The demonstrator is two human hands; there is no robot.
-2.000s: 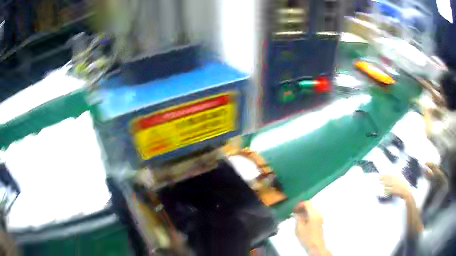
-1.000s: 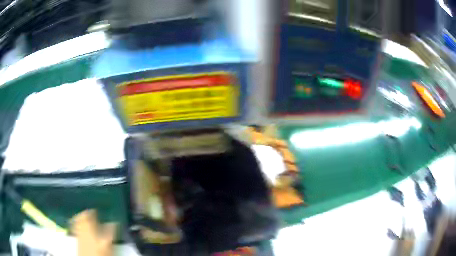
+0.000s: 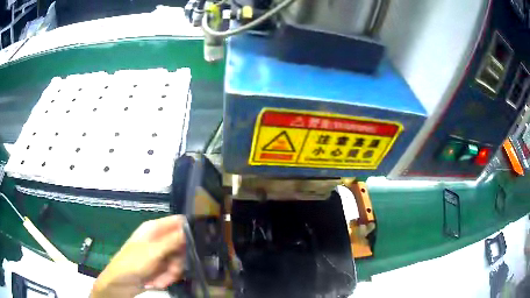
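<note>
My left hand comes in from the lower left. Its fingers are closed on the edge of a thin dark phone frame, which stands steeply tilted at the left side of the press fixture. The frame's far side blends into the dark fixture, so I cannot tell whether they touch. A shiny, wrinkled black cover lies on the fixture below the blue press head housing. My right hand is not in view.
A stack of white blister trays lies on the left. A pale yellow-handled tool and a black frame lie lower left. An orange-brown block flanks the fixture. A thin black frame lies on the green belt.
My view has swung left. My left hand has moved right from beside the yellow-handled tool to the fixture and now grips the phone frame. Other hands on the right are out of view.
</note>
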